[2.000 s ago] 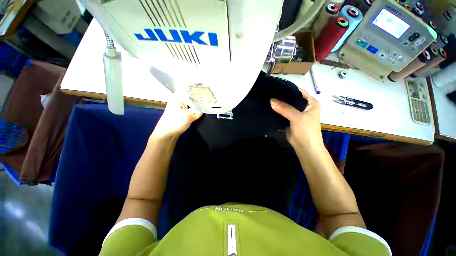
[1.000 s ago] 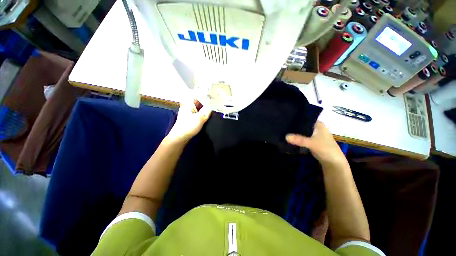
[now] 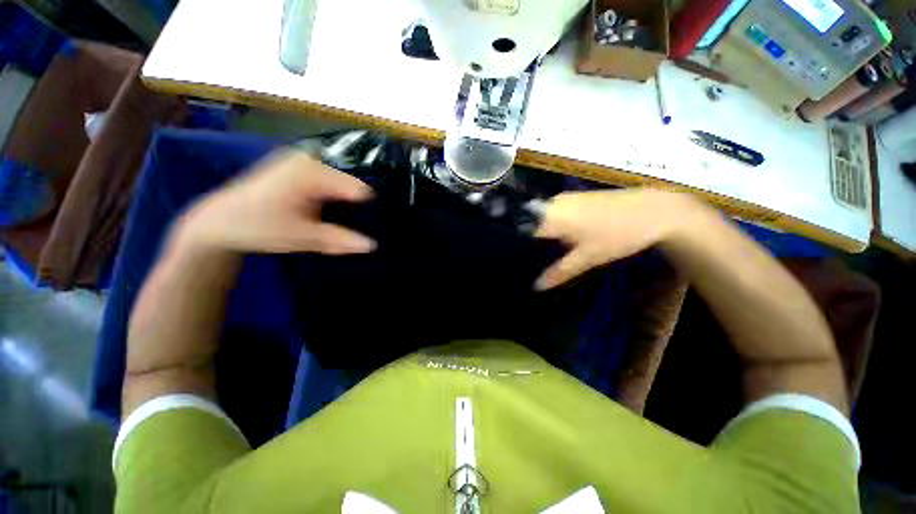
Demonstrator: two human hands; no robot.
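Observation:
Black cloth (image 3: 432,286) fills my lap. Its upper edge, with a blurred black-and-white patterned strip (image 3: 362,149), lies just below the rounded machine bed end (image 3: 480,161). My left hand (image 3: 286,206) is blurred at the cloth's left side, with thumb and fingers spread over it; its grip is unclear. My right hand (image 3: 608,229) holds the cloth's upper right edge, some fingertips hidden at the patterned edge and one digit on the front. The open silver clamp (image 3: 494,103) shows above the bed, below the white machine head (image 3: 502,25).
The white table (image 3: 372,75) has a wooden front edge. At the right are a small cardboard box (image 3: 625,60) with metal parts, a pen (image 3: 663,95), dark snips (image 3: 728,148), a control panel (image 3: 804,45) and a keypad device (image 3: 849,166). A blue bin (image 3: 186,151) stands left.
The cloth has come away from the clamp toward my lap, showing the bed end and patterned strip. My left hand moved left and back from the needle area; my right hand moved left. The view shifted.

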